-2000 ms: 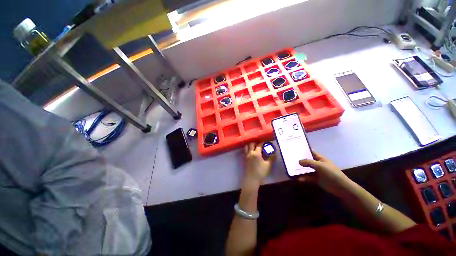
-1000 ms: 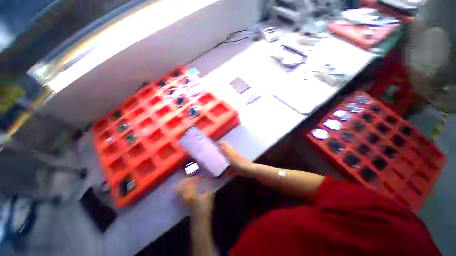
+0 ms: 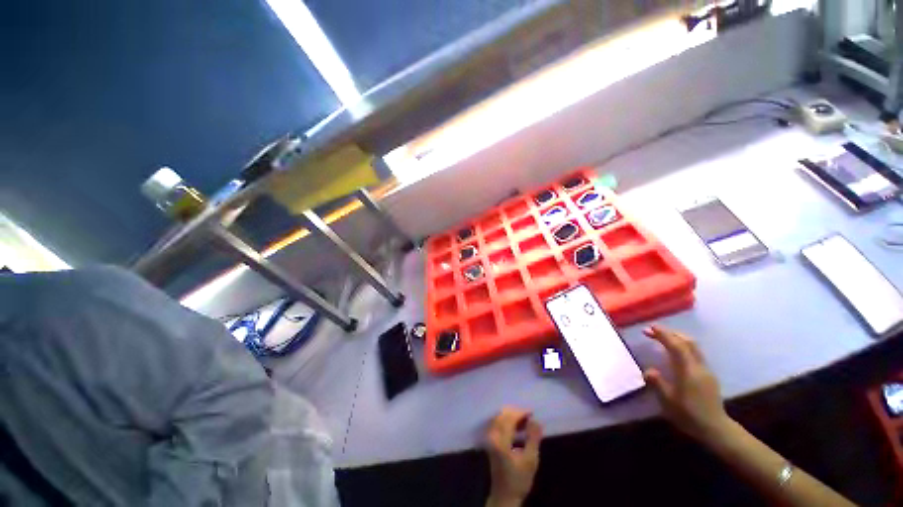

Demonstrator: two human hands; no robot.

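The test smartphone [image 3: 596,345] leans on the near edge of the bench watch tray [image 3: 482,324], its screen lit white. A smartwatch body [image 3: 551,360] with a lit white pattern lies just left of the phone, by the tray edge. My right hand [image 3: 685,379] is right of the phone, fingers apart, seemingly not touching it. My left hand [image 3: 514,442] is at the table's front edge below the watch, fingers curled; whether it holds anything is unclear. The red-orange tray is partly filled with dark watches.
A spare black phone [image 3: 398,360] lies left of the tray, with a small round item [image 3: 420,331] beside it. Other phones [image 3: 724,233] [image 3: 854,283] lie to the right. A dark-framed device [image 3: 853,176] is farther back. A person in a grey garment [image 3: 149,386] is at the left.
The view has swung left, so the second tray is mostly out of frame. My right hand has come off the phone. My left hand is farther from the watch than two seconds ago.
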